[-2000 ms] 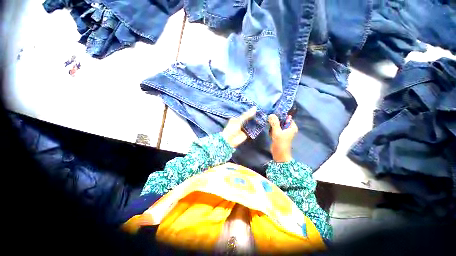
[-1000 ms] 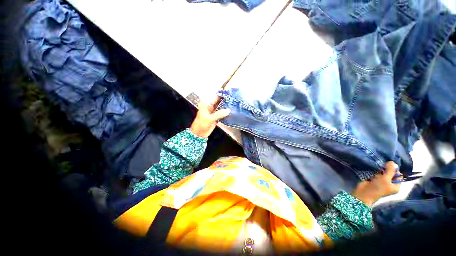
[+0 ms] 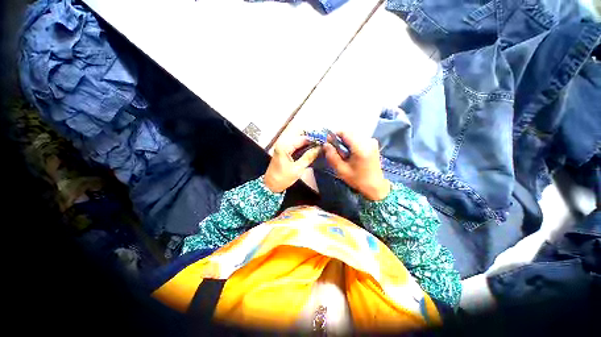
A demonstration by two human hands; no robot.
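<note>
A blue denim garment point(image 3: 484, 138) with pale stitching and faded patches lies over the right part of the white tabletop. Its double-stitched band runs left towards my hands. My left hand point(image 3: 290, 163) grips the end of the band near the table's front edge. My right hand point(image 3: 359, 163) is right beside it at the same end, holding small dark thread snips point(image 3: 338, 142) against the fabric. The blades and the exact stitch under them are mostly hidden by my fingers.
The white tabletop point(image 3: 230, 59) has a dark joint across it. More denim point(image 3: 534, 270) lies at the lower right, and denim shows at the far edge. A crumpled blue heap point(image 3: 92, 85) lies below the table edge at left. Patterned cloth is dim at far left.
My right hand has moved left from the band's far right end to beside my left hand. My left hand has shifted slightly right. Earlier, the view also turned and the band was stretched out.
</note>
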